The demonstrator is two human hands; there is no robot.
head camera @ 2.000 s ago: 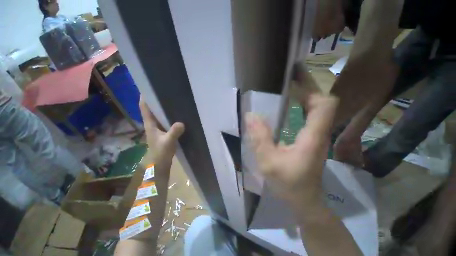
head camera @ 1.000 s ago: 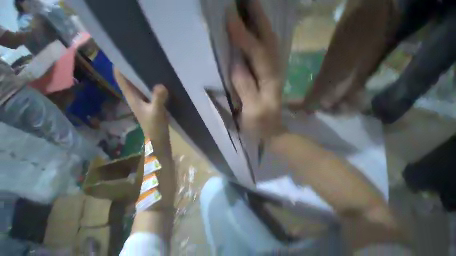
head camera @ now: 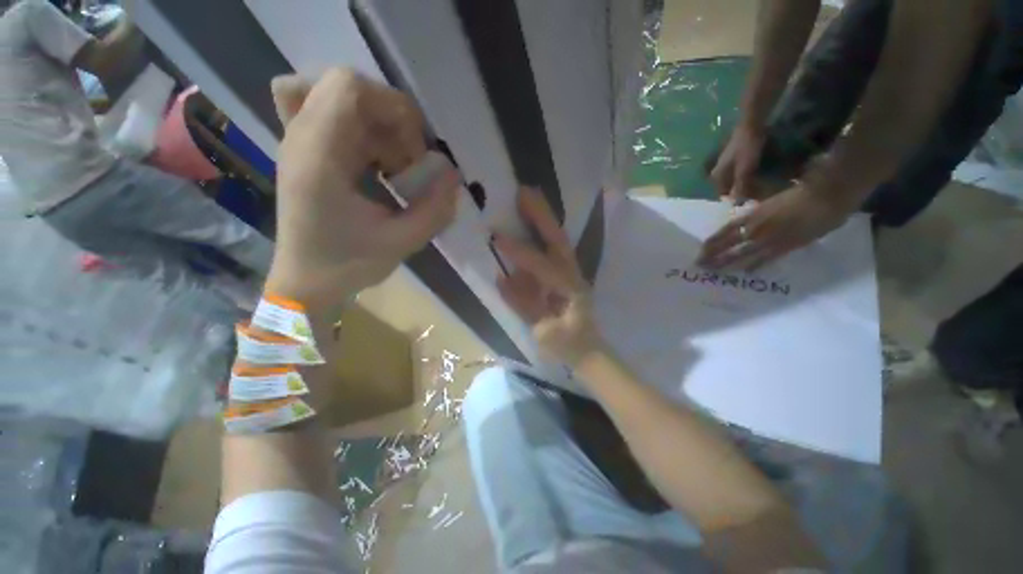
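A long white retail carton (head camera: 449, 67) with dark bands stands tilted in front of me. A dark slot and small cut-out show at its near edge. My left hand (head camera: 353, 185) is raised over the carton's left part, fingers curled, thumb pointing at the slot. A small pale edge shows between thumb and fingers; I cannot tell what it is. My right hand (head camera: 550, 280) lies at the carton's edge just below the slot, palm towards me, fingers apart and slightly bent. Several seal stickers (head camera: 269, 385) with orange edges sit in a row on my left forearm.
A white carton with FURRION lettering (head camera: 774, 348) lies at right, with another person's hands (head camera: 774, 230) on it. A person in grey trousers (head camera: 146, 213) stands at left. Brown cardboard (head camera: 376, 359), white scraps and green floor (head camera: 696, 123) lie around the carton.
My left hand has left the carton's left side and moved up and across towards the slot. My right hand has dropped lower and turned palm towards me. The FURRION lettering has come into clear view.
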